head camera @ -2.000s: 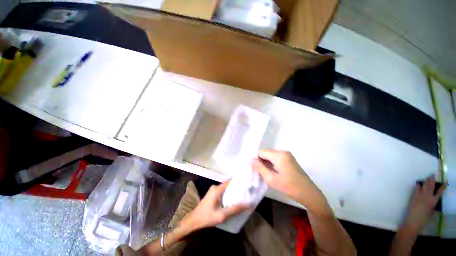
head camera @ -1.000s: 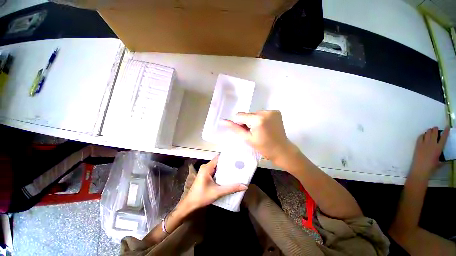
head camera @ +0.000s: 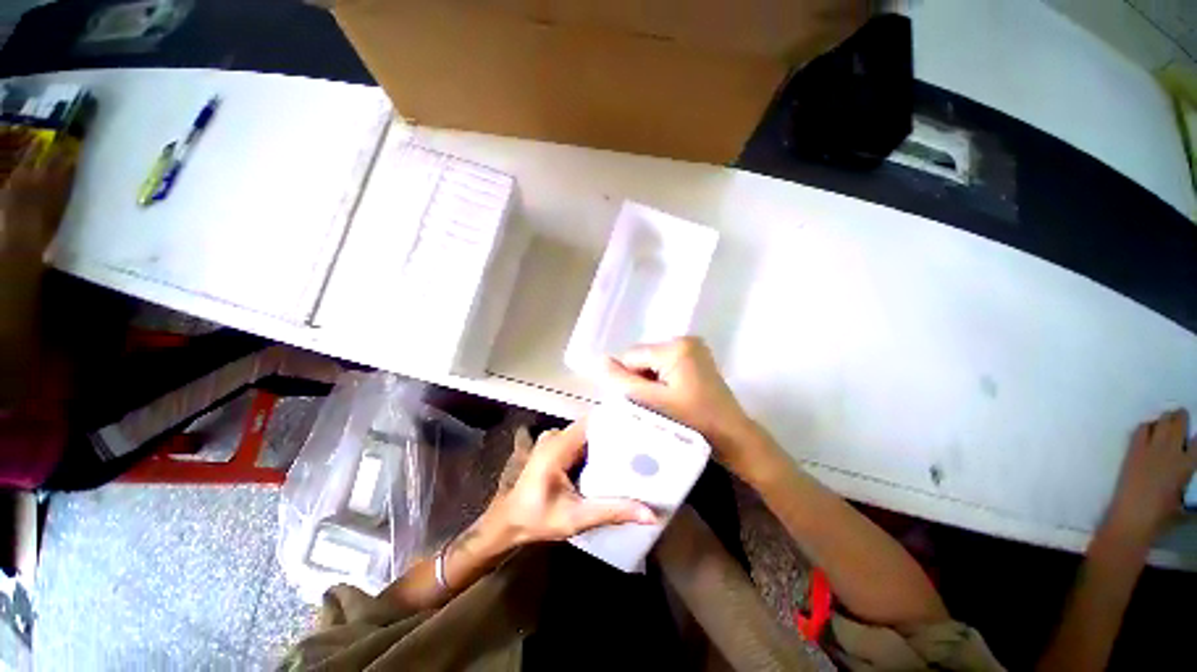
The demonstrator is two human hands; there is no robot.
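My left hand (head camera: 554, 494) grips the white product (head camera: 646, 465), which has a grey round spot on its face, over my lap at the table's front edge. My right hand (head camera: 680, 391) is at the product's upper end, with fingers bent near the near end of the tray; whether it holds anything is hidden. The white inner tray (head camera: 646, 282) lies on the table just beyond my right hand, its moulded hollow showing and empty. A thick white stack of printed sheets (head camera: 453, 243) lies left of the tray.
A large brown carton (head camera: 565, 79) stands behind, with a black box (head camera: 853, 99) at its right. Pens (head camera: 180, 151) lie left. A clear bag of trays (head camera: 357, 492) is on the floor. Other people's hands show at far left (head camera: 33, 210) and far right (head camera: 1158, 479).
The view has shifted. My right hand has moved from over the tray back to its near end. The product's spotted face now shows more fully. A person's arm has appeared at far left.
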